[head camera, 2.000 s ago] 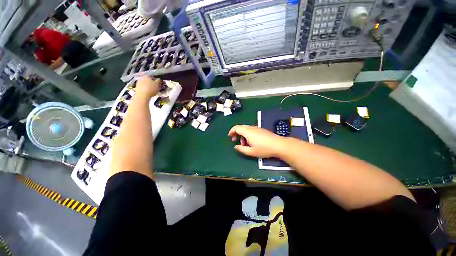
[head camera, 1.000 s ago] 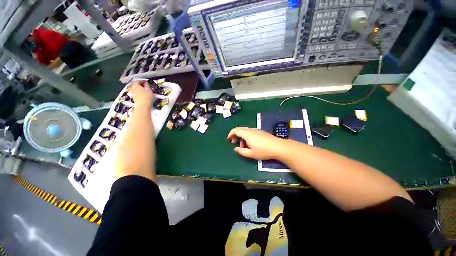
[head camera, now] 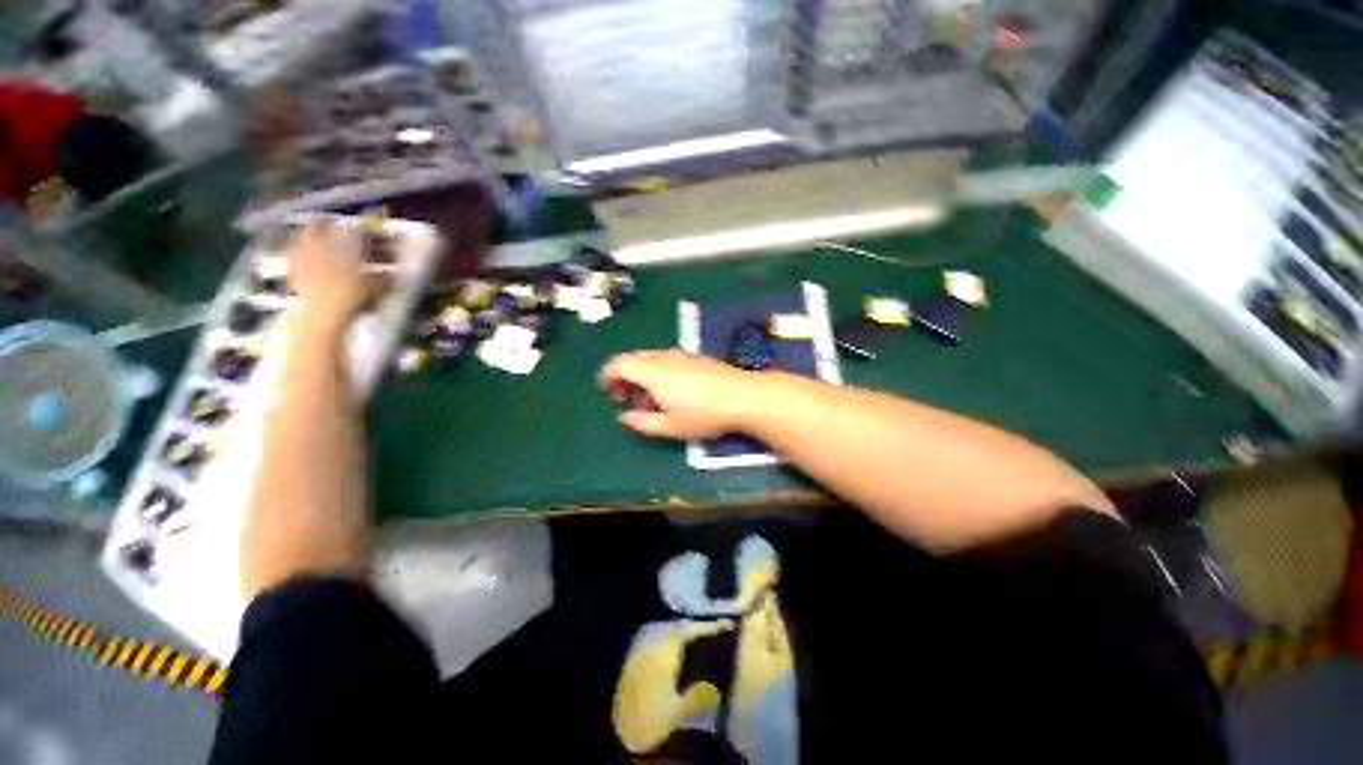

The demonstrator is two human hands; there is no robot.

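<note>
My left hand [head camera: 325,266] is over the far end of the white left tray [head camera: 202,456], which holds a row of black units; blur hides whether its fingers grip one. My right hand [head camera: 653,395] hovers left of the dark test pad [head camera: 721,448], fingers curled; whether anything is in it cannot be told. One smartwatch [head camera: 750,347] with a white tag lies on the pad. Two tagged units [head camera: 939,318] lie to the pad's right. A pile of loose black units [head camera: 516,307] with white and yellow tags lies between left tray and pad.
The tester [head camera: 658,75] stands at the back on a beige stand [head camera: 777,205]. A white tray stack [head camera: 1211,180] with black units is at right. Rear trays [head camera: 366,142] are behind left. A blue fan [head camera: 57,407] is at far left. A person's red sleeve [head camera: 33,132] shows at upper left.
The camera view has turned to the right, so bench things sit further left and the right tray stack shows more. The picture is blurred. The hands stay in about the same places over the bench.
</note>
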